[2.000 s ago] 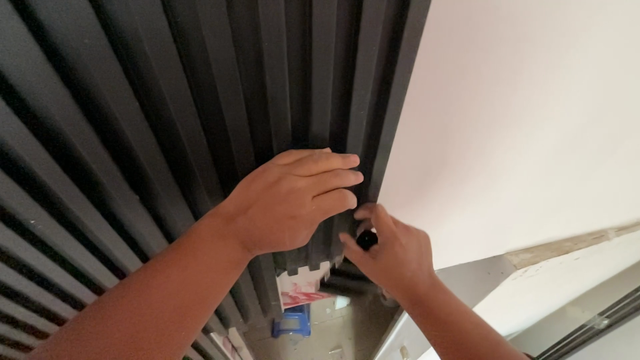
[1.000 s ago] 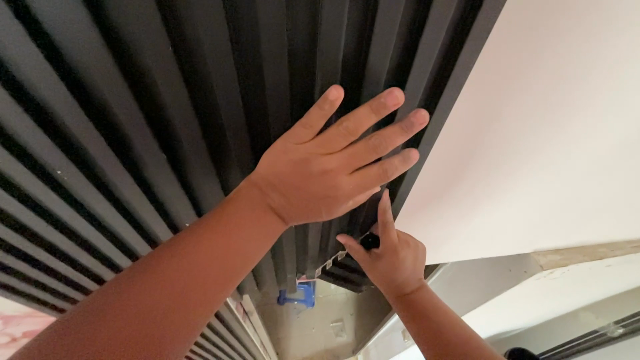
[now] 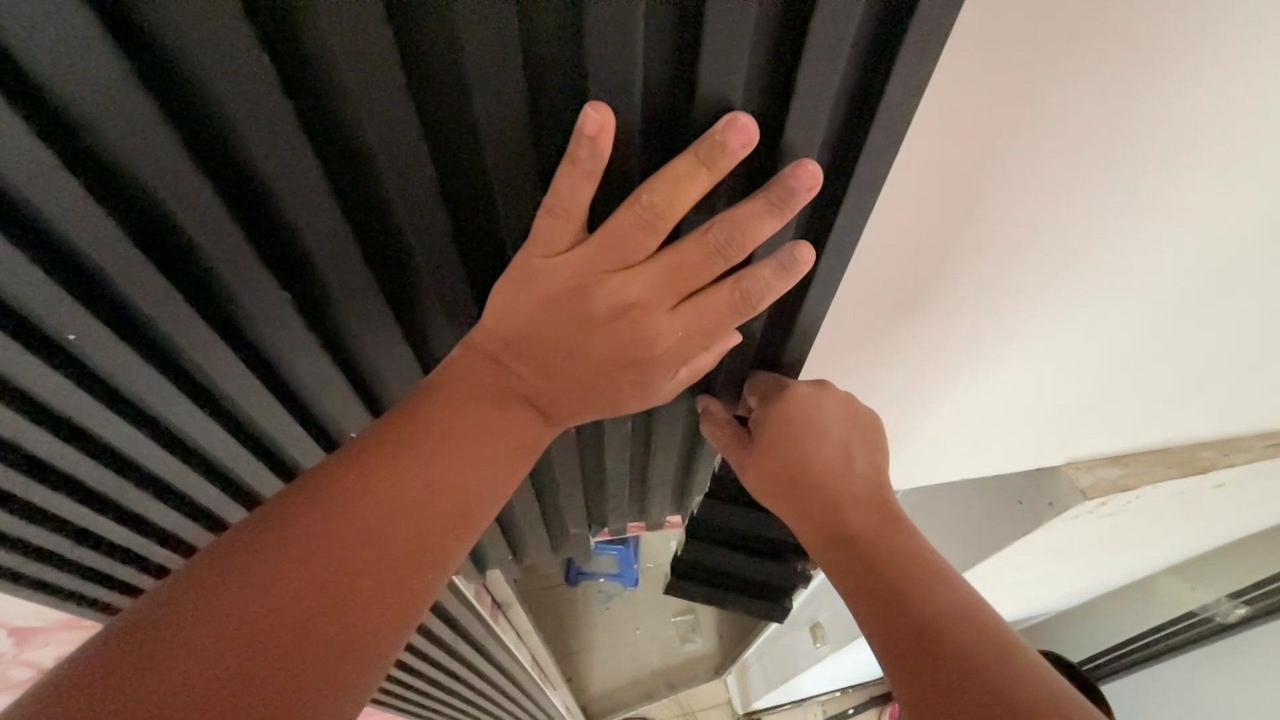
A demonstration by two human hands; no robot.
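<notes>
A large black fluted wall panel spans the upper left and centre of the head view. My left hand lies flat on its ribs with the fingers spread. Lower right of it, my right hand has its fingers curled at the panel's right edge, thumb near the ribs; whether it pinches that edge cannot be made out. Just under my right hand shows a short black ribbed piece with a ragged end; its upper part is hidden behind the hand.
A pale smooth wall adjoins the panel on the right. Far below, a blue plastic stool stands on the tiled floor. At the lower right are a ledge with a rough, wood-coloured edge and a dark metal track.
My left hand has gone from fingers together to spread wide on the panel. My right hand's fingers, extended a second ago, are now curled. More of the short ribbed piece shows beneath it.
</notes>
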